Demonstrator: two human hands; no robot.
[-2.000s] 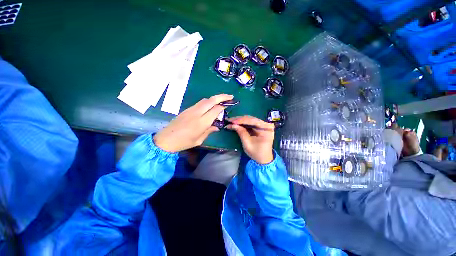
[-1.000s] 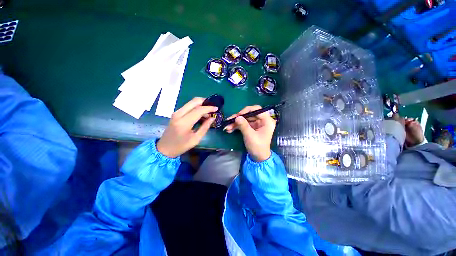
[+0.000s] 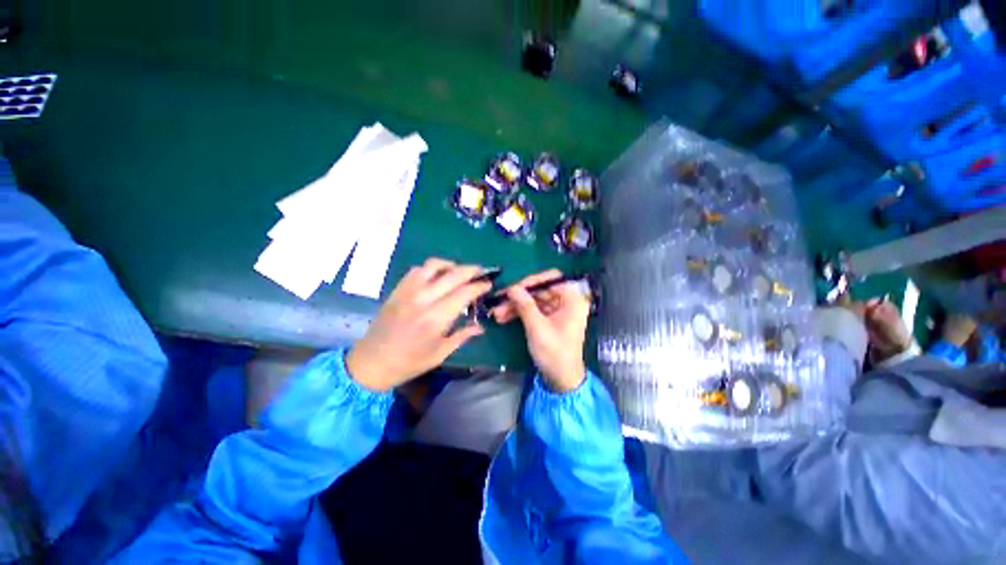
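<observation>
My left hand [image 3: 414,320] holds a small round watch housing [image 3: 472,317] near the bench's front edge, with a dark display disc [image 3: 487,274] seen nearly edge-on above it. The fingers hide most of both. My right hand [image 3: 555,326] holds black tweezers [image 3: 546,286] like a pen, their tip at the housing. I cannot tell whether the tip touches it. Several open round housings [image 3: 514,216] with pale-yellow inner parts lie in a loose cluster beyond my hands. One more dark round part shows partly behind my right hand.
White paper strips [image 3: 344,210] lie fanned out at left. A tall stack of clear blister trays [image 3: 706,331] stands close at right, holding discs with orange tabs. A dark-patched sheet [image 3: 24,96] lies far left. People in smocks sit on both sides. Blue crates [image 3: 883,99] are at upper right.
The view has shifted, so the bench items sit lower in the picture. The display disc, seen face-on a second ago, is now nearly edge-on. Both hands keep their holds.
</observation>
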